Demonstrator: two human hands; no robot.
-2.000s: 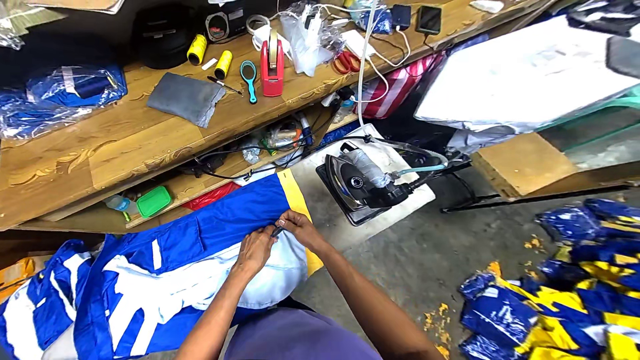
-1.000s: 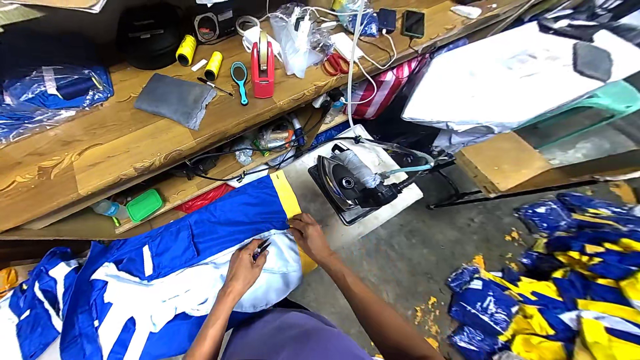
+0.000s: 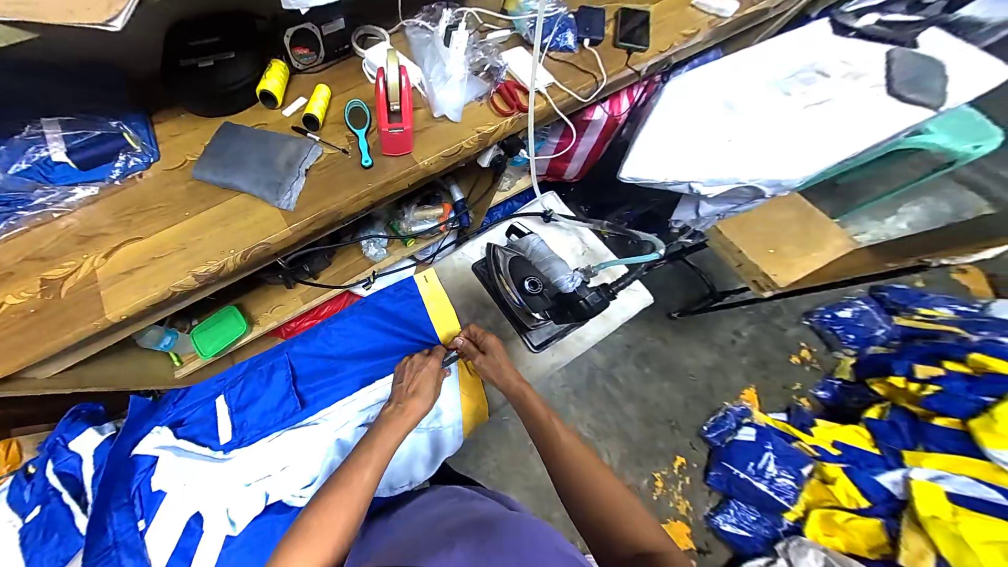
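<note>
A blue and white garment [image 3: 346, 331] with a yellow band [image 3: 439, 305] at its end lies across the lap, below the wooden table. My left hand [image 3: 421, 378] holds a small dark tool, too hidden to name exactly, against the cloth beside the band. Close to it, my right hand [image 3: 482, 354] pinches the yellow band's fabric between thumb and fingers. Right of the hands, a steam iron [image 3: 539, 279] rests on a pale board [image 3: 622, 303]. More blue and white cloth [image 3: 55, 488] is bunched at the far left.
On the wooden table [image 3: 236, 244] are a red tape dispenser [image 3: 394, 110], red-handled scissors [image 3: 509, 98], yellow thread spools [image 3: 316, 107] and a grey cloth [image 3: 256, 164]. A white-covered board [image 3: 732, 102] stands at upper right. Bagged blue and yellow garments [image 3: 866, 441] lie on the floor at right.
My hands, somewhat apart one second ago, are now close together at the yellow band. The dark tool in my left hand now points to the band.
</note>
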